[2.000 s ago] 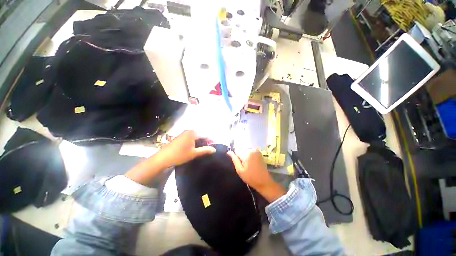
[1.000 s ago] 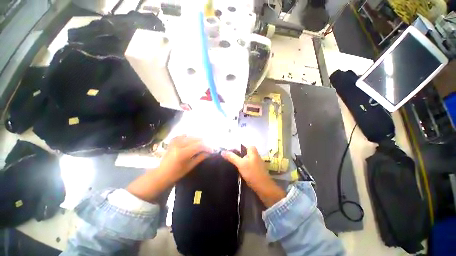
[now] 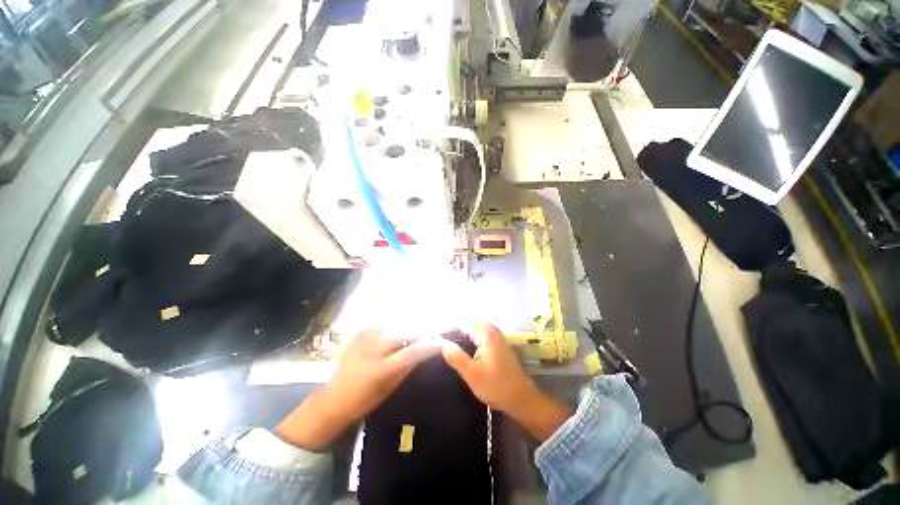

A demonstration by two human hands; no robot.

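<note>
A black bag panel point(image 3: 424, 444) with a small yellow label lies lengthwise towards me, its far end at the needle area of the white sewing machine point(image 3: 380, 148). My left hand point(image 3: 375, 370) grips the panel's far left edge. My right hand point(image 3: 493, 375) grips its far right edge, thumbs close together. A thin pale line runs along the panel's right edge. Glare from the lamp point(image 3: 414, 301) hides the needle and stitching.
A heap of black bag bodies point(image 3: 212, 286) lies left, with another black piece point(image 3: 99, 434) nearer. A yellow-edged plate point(image 3: 538, 286), small dark tool point(image 3: 614, 353) and looped black cord point(image 3: 699, 365) are right. Black pouches point(image 3: 819, 375) and a white tablet point(image 3: 775, 116) lie far right.
The view has shifted, so the machine and heap sit lower in the picture. The panel has turned from slanting to nearly straight towards me. Both hands still hold its far end, thumbs closer together.
</note>
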